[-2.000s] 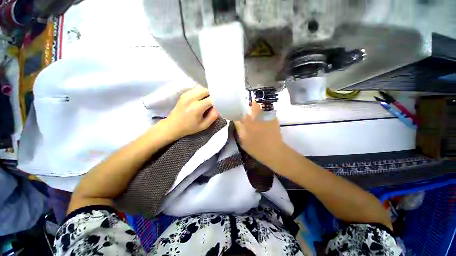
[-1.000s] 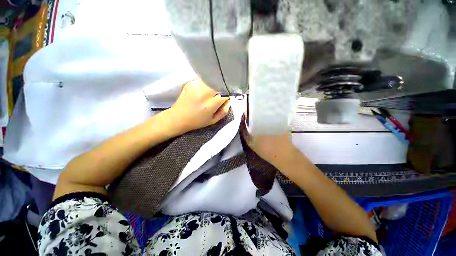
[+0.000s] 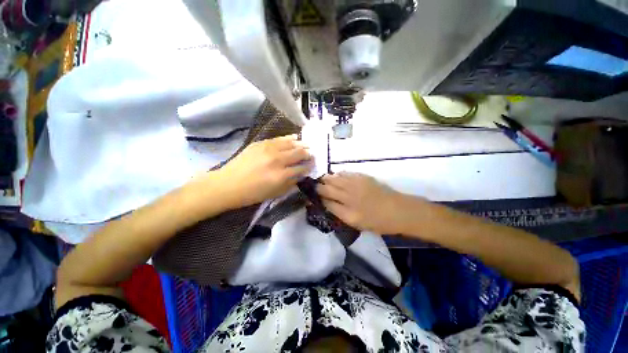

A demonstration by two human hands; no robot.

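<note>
The garment panel [image 3: 206,241], brown-grey with a white backing [image 3: 289,251], lies bunched over the table's front edge and runs up to the needle area. My left hand [image 3: 265,169] lies on the panel just below and left of the presser foot and needle [image 3: 313,107], fingertips on the cloth. My right hand [image 3: 354,200] holds a dark brown edge of the cloth, close to the left fingertips. The sewing machine head [image 3: 317,41] is above both hands. A large white piece [image 3: 110,145] lies flat at the left.
A yellow-green tape roll [image 3: 444,109] lies right of the needle. Red and blue pens [image 3: 530,141] and a brown box [image 3: 593,165] are further right. A ruler-marked strip [image 3: 496,217] edges the table. Blue baskets [image 3: 599,289] are below. The machine's lit screen [image 3: 589,61] is upper right.
The view has shifted. Both hands have moved towards me, away from the needle, and the right hand is now fully in sight. Brown cloth now shows beside the needle, above the left hand.
</note>
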